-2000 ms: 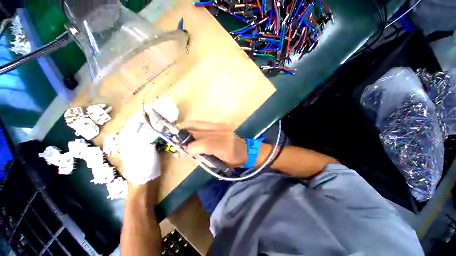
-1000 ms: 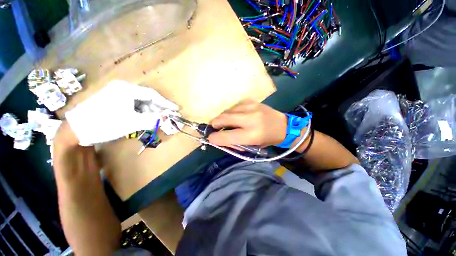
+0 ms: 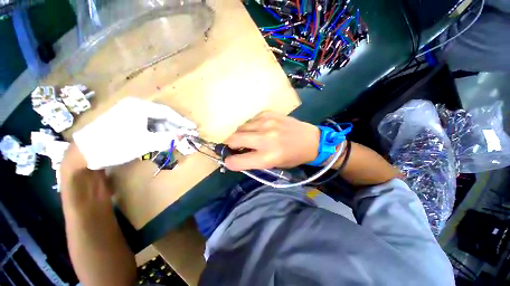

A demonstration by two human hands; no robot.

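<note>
My left hand (image 3: 126, 134), in a white glove, pinches a small white part (image 3: 184, 146) at its fingertips over the tan board (image 3: 223, 72). My bare right hand (image 3: 268, 142) holds a dark pen-like tool (image 3: 223, 150), likely a soldering iron. Its slim metal tip points left and meets the area of the left fingertips; exact contact cannot be told. A pale cable (image 3: 279, 183) loops from the tool past the blue wrist strap (image 3: 334, 144). A small dark component with a blue lead (image 3: 165, 161) is just below the left fingertips; whether it is held cannot be told.
White housings (image 3: 56, 114) cluster left of the board. A clear hood (image 3: 140, 33) stands over the board's upper left. Pre-wired components (image 3: 316, 36) are piled beyond the board. Bagged parts (image 3: 425, 162) lie at right. Part of a person in grey (image 3: 481, 42) shows at upper right.
Since two seconds ago the view has shifted and both hands appear farther apart. The component with the blue lead now shows below the glove. Over the last second the hands barely moved.
</note>
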